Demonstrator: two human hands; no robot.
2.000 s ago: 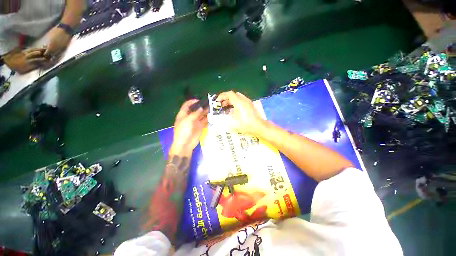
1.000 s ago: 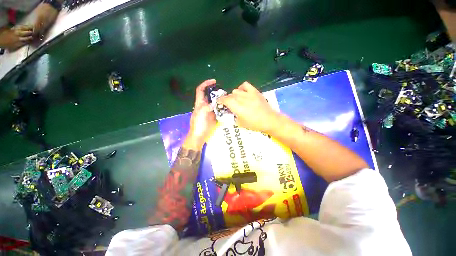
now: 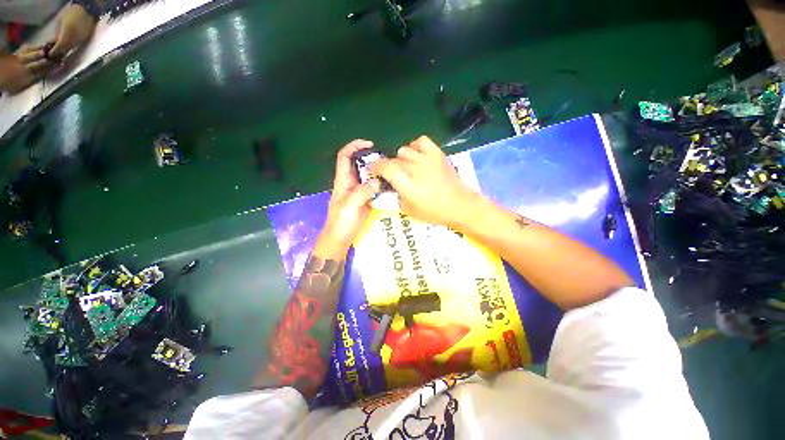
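My left hand [image 3: 347, 191] holds a black adapter housing [image 3: 360, 158] above the far edge of the printed poster [image 3: 551, 163]. A circuit board [image 3: 369, 166] with pale and silver parts sits in the housing, its open side facing me. My right hand [image 3: 422, 182] reaches in from the right with its fingers on the board. The fingers hide the board's near part, so how deep it sits cannot be told. Several loose black housing pieces [image 3: 419, 304] lie on the poster near my body.
Piles of circuit boards with black cables lie at the left [image 3: 99, 314] and right [image 3: 723, 163]. Single boards lie on the green surface beyond [image 3: 168, 149], one at the poster's far edge [image 3: 522, 115]. Another person's hands [image 3: 43, 58] show at the top left.
The board now sits in the black housing between my hands. The loose boards beyond the poster have shifted left in view. The pieces on the poster lie as before.
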